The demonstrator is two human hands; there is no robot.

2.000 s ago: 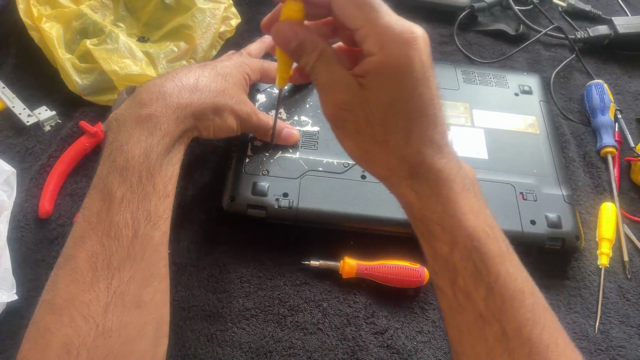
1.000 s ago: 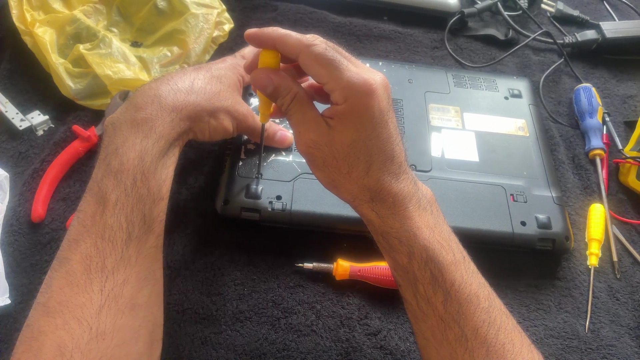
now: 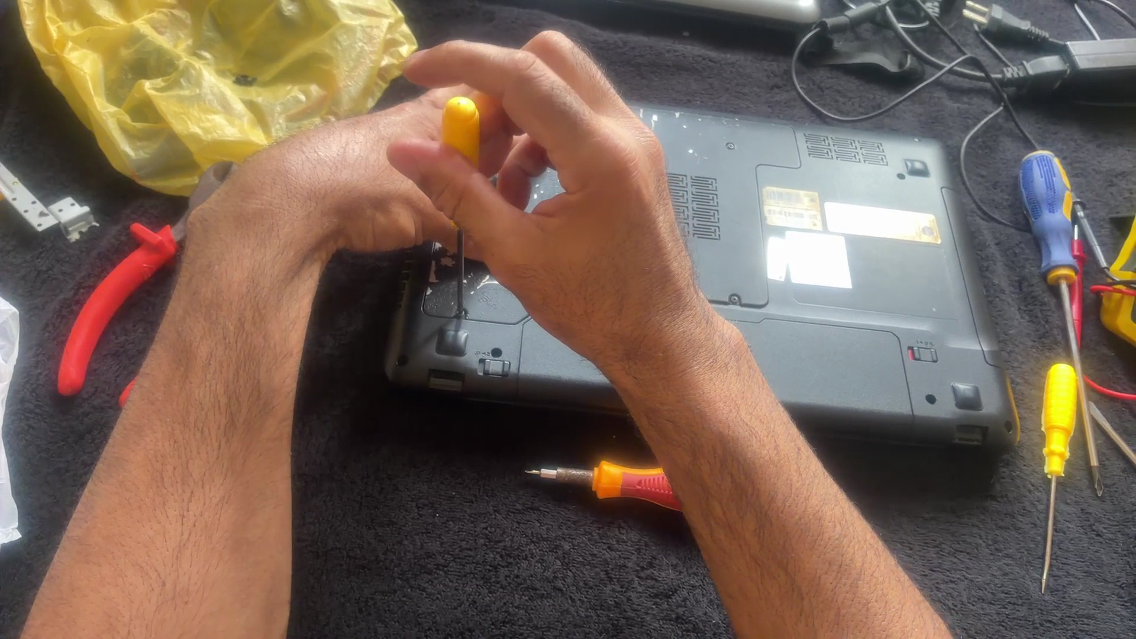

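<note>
A dark laptop (image 3: 852,364) lies bottom side up on a black cloth. My right hand (image 3: 577,195) holds a yellow-handled screwdriver (image 3: 461,133) upright, its tip on a screw point near the laptop's near left corner, just above a rubber foot (image 3: 453,341). My left hand (image 3: 382,177) reaches over the laptop's left part, behind the screwdriver; its fingers are largely hidden by my right hand, so whether they hold anything cannot be told. Below the laptop lies a red and orange screwdriver (image 3: 621,481), its handle partly covered by my right forearm.
Red-handled pliers (image 3: 115,306) and a metal hinge bracket (image 3: 44,209) lie at left, near a yellow plastic bag (image 3: 213,80). On the right are a blue screwdriver (image 3: 1047,213), another yellow screwdriver (image 3: 1059,417) and a black power adapter (image 3: 1100,67) with cables.
The screwdriver tip has moved from the panel beside my left thumb to a point nearer the laptop's near left corner. My right hand has moved with it.
</note>
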